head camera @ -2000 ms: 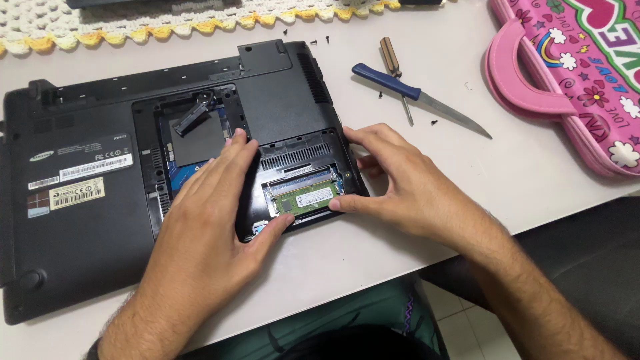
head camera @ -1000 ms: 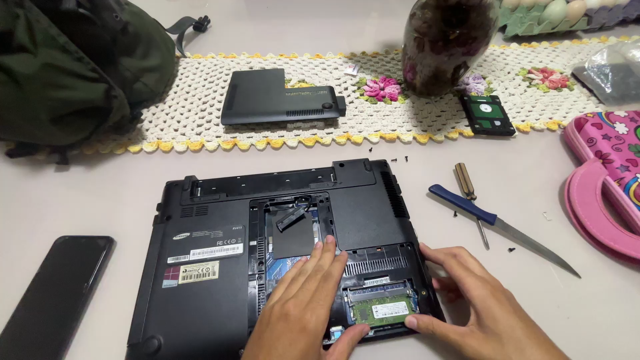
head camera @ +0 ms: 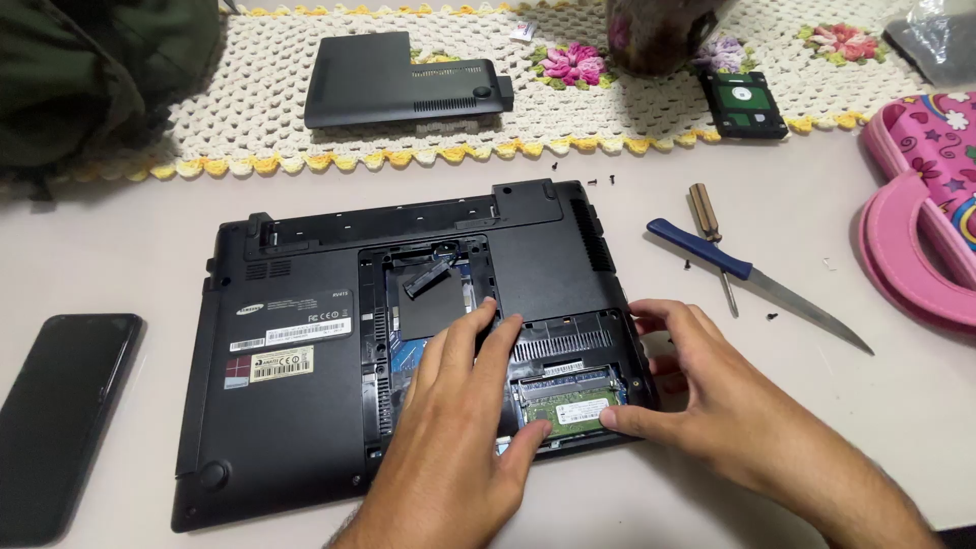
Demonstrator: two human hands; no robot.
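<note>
A black Samsung laptop [head camera: 305, 412] lies upside down with its drive bay and memory bay uncovered. In the memory bay sits a green RAM module [head camera: 572, 410] with a white label. My left hand [head camera: 457, 404] rests across the middle of the base, its thumb at the module's left edge. My right hand [head camera: 709, 389] has its thumb on the module's right end and its fingers at the laptop's right side, partly hidden. Neither hand grips anything that shows. A loose black drive connector [head camera: 428, 280] lies over the drive bay.
A blue-handled knife [head camera: 701, 248] crosses a screwdriver [head camera: 705, 213] on the right, near loose screws [head camera: 592, 182]. Behind, the crocheted runner [head camera: 252, 99] holds a black cover [head camera: 358, 84], a hard drive [head camera: 743, 103] and a vase [head camera: 659, 34]. A phone [head camera: 69, 419], green backpack [head camera: 99, 76] and pink case [head camera: 915, 198] flank them.
The view has shifted widely since the first frame. Both hands stay at the memory bay, thumbs by the module, with no plain change in their places.
</note>
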